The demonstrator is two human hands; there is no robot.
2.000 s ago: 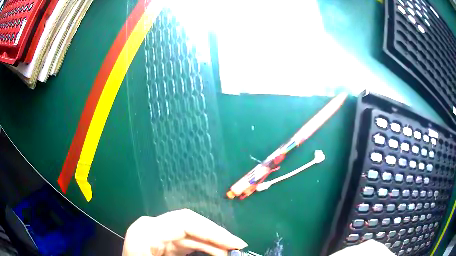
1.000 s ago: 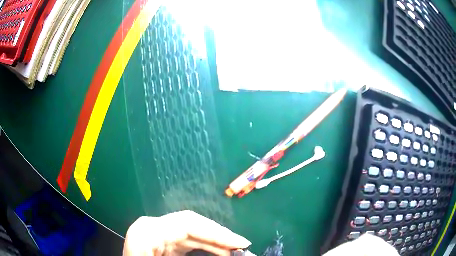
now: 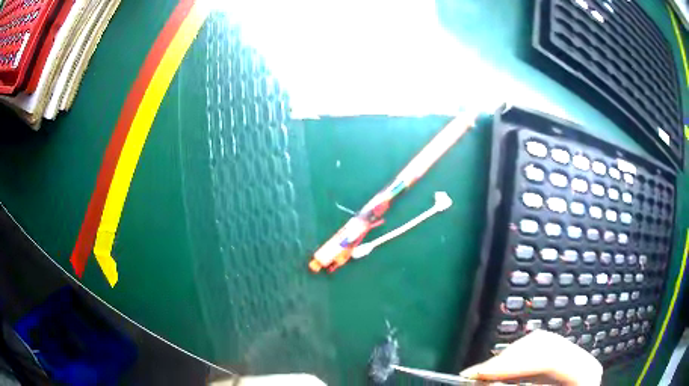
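My right hand [image 3: 540, 358], at the bottom right, holds slim metal tweezers [image 3: 431, 374] that point left. Their tips touch a small dark crinkled tuft of film scraps [image 3: 384, 357] on the green mat. My left hand [image 3: 276, 379] is cut off by the bottom edge; only a strip of it shows, and its fingers and anything in them are hidden. A clear die-cut adhesive sheet [image 3: 251, 173] lies left of centre. The black component tray [image 3: 492, 188] holds rows of small silver parts with thin red wires; my right hand overlaps its near edge.
An orange-red pen [image 3: 393, 192] and a white swab [image 3: 404, 227] lie mid-mat. A glaring white sheet [image 3: 363, 60] lies beyond. A second black tray [image 3: 612, 64] is far right. Yellow tape [image 3: 134, 136], stacked papers [image 3: 75, 64] and a red tray [image 3: 23, 38] are left; a blue bin [image 3: 72, 339] is below.
My right hand has come further into view with the tweezers, now at the tuft. My left hand has dropped mostly out of the picture. The view has shifted, so the trays and pen appear further left.
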